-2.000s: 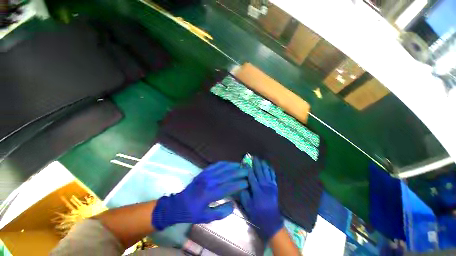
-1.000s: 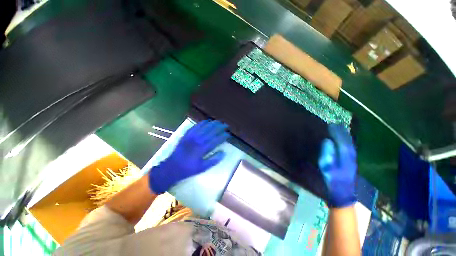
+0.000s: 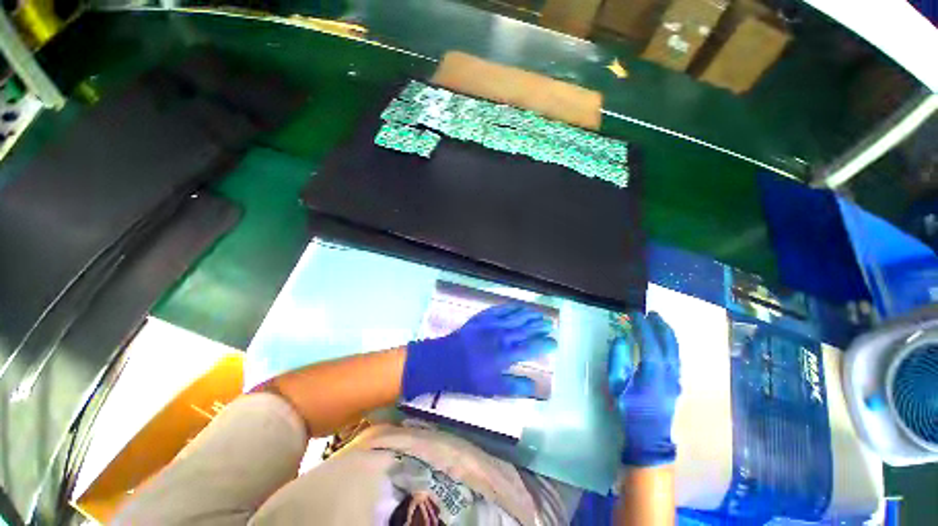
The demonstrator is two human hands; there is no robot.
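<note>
My left hand (image 3: 481, 354), in a blue glove, lies palm down over the shiny metal plate (image 3: 453, 308), fingers pointing right; nothing shows in it. My right hand (image 3: 648, 385), also in a blue glove, is at the right edge of the light blue-green sheet (image 3: 339, 298). A small greenish bit shows by its fingertips, and I cannot tell if it holds anything. Green PCB strips (image 3: 514, 130) lie solder side up in rows at the back of the black foam stack (image 3: 463, 211), with a shorter piece at the front left of the rows.
A brown cardboard piece (image 3: 519, 87) stands behind the rows. Black foam sheets (image 3: 93, 175) lie at left. An open box with orange-yellow inside (image 3: 170, 421) is lower left. At right are a white card (image 3: 694, 380), a blue printed box (image 3: 782, 411), a fan (image 3: 905, 385) and blue bins (image 3: 813, 241).
The view has turned. My left hand has moved from the sheet's left part onto the metal plate. My right hand has come back from the foam to the sheet's right edge.
</note>
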